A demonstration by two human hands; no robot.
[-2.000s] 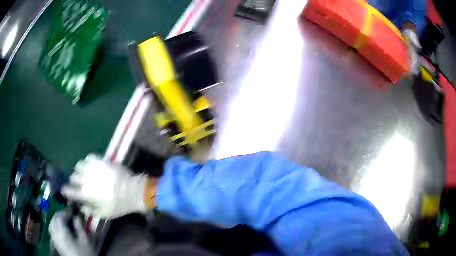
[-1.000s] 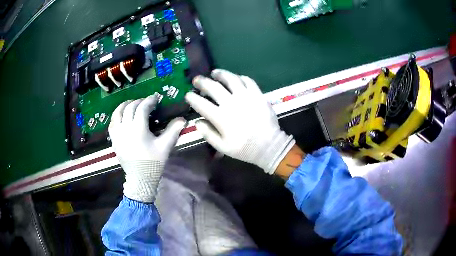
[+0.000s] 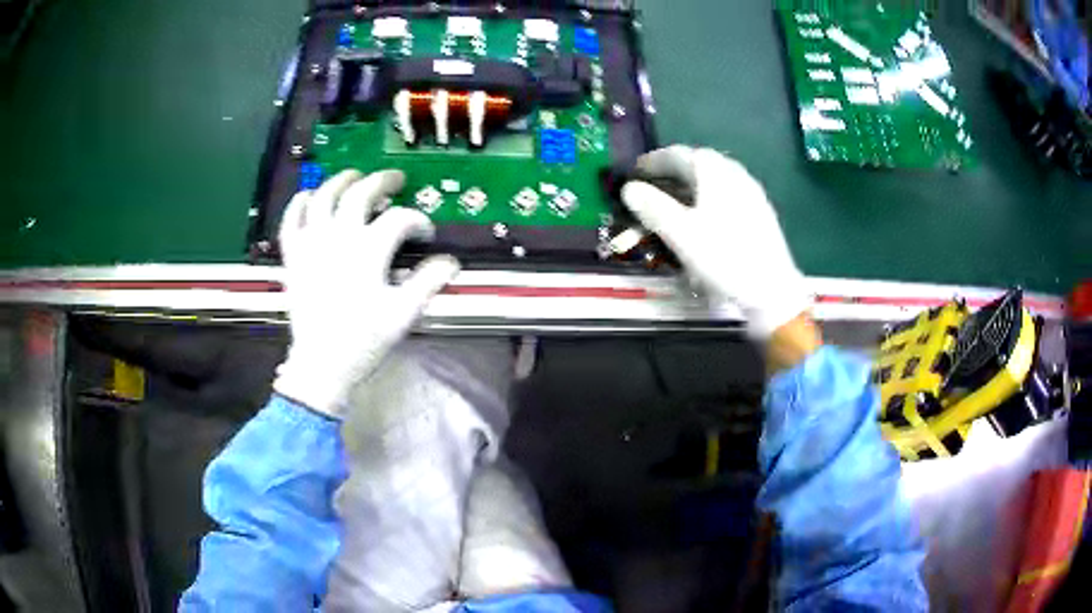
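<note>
A green circuit board (image 3: pixel 503 176) with a copper coil (image 3: pixel 453 105) sits component side up in a black carrier (image 3: pixel 278 168) on the green belt. My left hand (image 3: pixel 345 281), in a white glove, rests on the carrier's lower left edge with its fingers apart. My right hand (image 3: pixel 725 234), also gloved, is at the lower right corner. Its fingers and thumb are curled around a dark part there, which they mostly hide. A small pale metallic piece (image 3: pixel 625 241) shows beside the fingertips.
Another green board (image 3: pixel 880 90) lies at the upper right of the belt. The white conveyor rail (image 3: pixel 156 289) with a red line runs before me. A yellow-taped fan unit (image 3: pixel 958 371) is at the right. A red block (image 3: pixel 1054 545) is at the lower right.
The view has turned, so the carrier now appears level and more central. My right hand has moved from above the carrier's edge to its lower right corner, with its fingers now curled.
</note>
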